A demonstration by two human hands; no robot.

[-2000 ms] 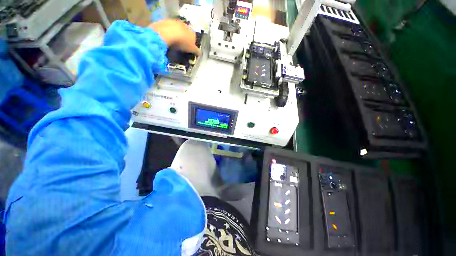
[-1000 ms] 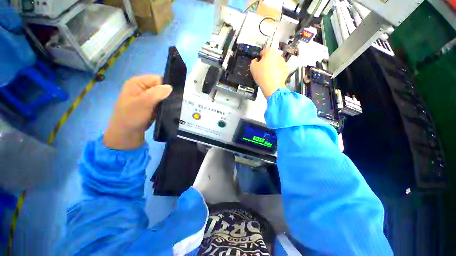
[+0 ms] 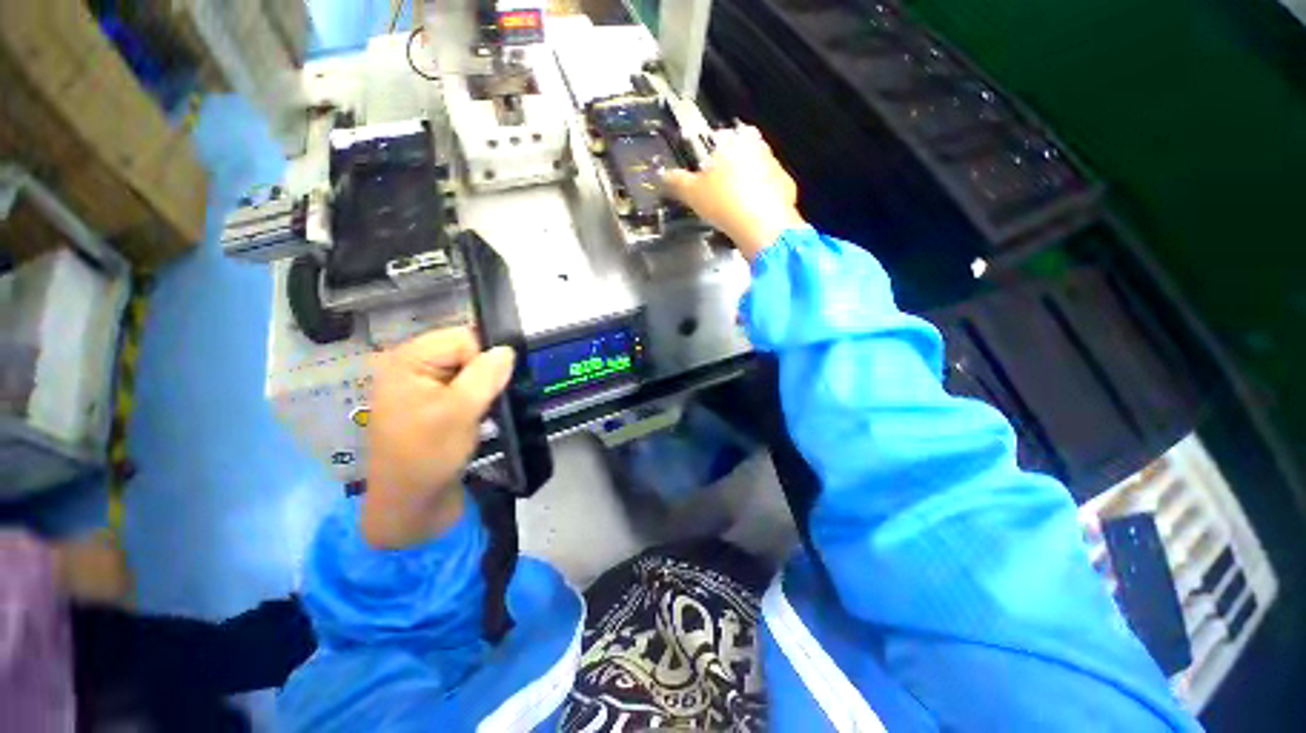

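My left hand [image 3: 427,415] grips a black smartphone [image 3: 501,372], held edge-on above the front of the white machine [image 3: 544,265]. My right hand [image 3: 738,186] is at the right fixture [image 3: 630,158], its fingertips at the right edge of the dark phone unit [image 3: 645,169] lying there. Whether the fingers grip it cannot be told. The left fixture [image 3: 387,215] carries a dark phone-sized slab, and no hand is on it. The blue touchscreen [image 3: 580,364] with green text is partly behind the held phone.
Black foam trays [image 3: 931,122] with phones stand at the right. A foam tray [image 3: 1074,351] and a white slotted tray [image 3: 1243,573] lie nearer. Cardboard boxes [image 3: 100,136] and a white cart [image 3: 57,344] are at the left. Part of a person in a pink sleeve [image 3: 32,630] shows lower left.
My right hand has moved from the left fixture to the right fixture. My left hand still holds the phone, now in front of the touchscreen. The view has turned right.
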